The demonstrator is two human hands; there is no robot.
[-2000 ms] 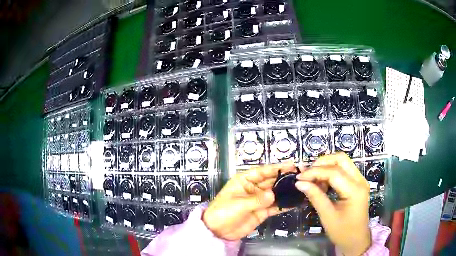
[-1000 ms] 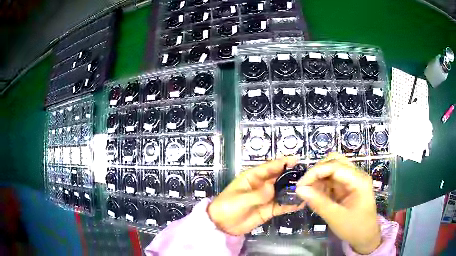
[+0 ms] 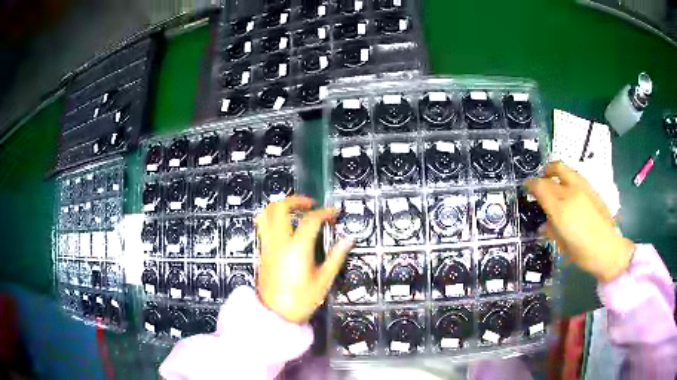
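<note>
Small round black units with white labels fill the pockets of a clear blister tray (image 3: pixel 438 364). My left hand (image 3: pixel 297 260) is over the gap left of this tray, thumb and fingers apart and nothing seen in it; its fingertips reach the tray's left edge. My right hand (image 3: pixel 583 219) is at the tray's right edge, with its fingertips over a black unit (image 3: pixel 531 215) in the third row. Blur and the fingers hide whether it grips that unit. The third-row units, such as this one (image 3: pixel 448 220), look bright with glare.
A second filled clear tray (image 3: pixel 215 122) and a smaller one (image 3: pixel 89 165) lie to the left. Dark trays stand at the back (image 3: pixel 204 96) and far left (image 3: pixel 104 70). White sheets (image 3: pixel 571 137), a pump bottle (image 3: pixel 628 107) and a pink marker (image 3: pixel 646 169) lie to the right.
My hands have moved apart, left hand leftward and right hand to the tray's right edge. The black unit held between them is no longer seen there. The view has shifted slightly.
</note>
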